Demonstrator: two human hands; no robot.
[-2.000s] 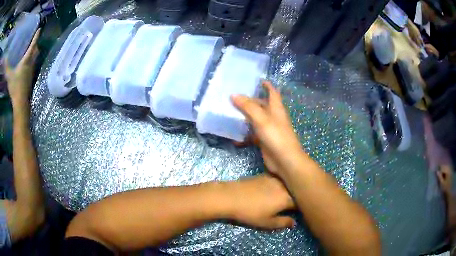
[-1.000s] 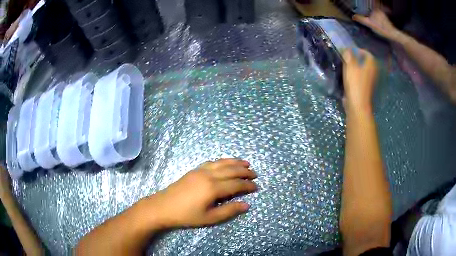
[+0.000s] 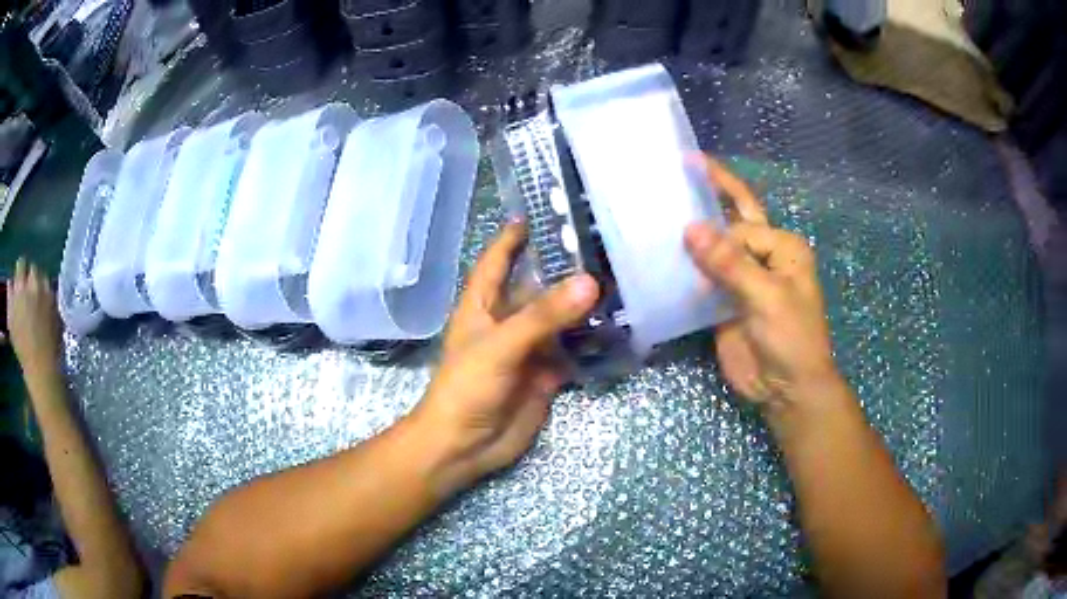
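An assembled set is held upright and slightly tilted between my two bare hands, over the bubble wrap. Its frosted white container is on the right and its black part in glossy clear film is on the left. My left hand grips the film-covered black side, thumb in front. My right hand holds the frosted side at its right edge. The fingers behind the set are partly hidden. Several frosted oval containers lean in a row at the left, touching neither hand.
Bubble wrap covers the table. Stacked dark ribbed pots stand at the far side. Another person's forearm and hand are at the left edge. A tan cardboard piece lies at the far right.
My right hand has brought the set from the far right to the middle. My left hand has risen from the bubble wrap and taken hold of it. The view has shifted.
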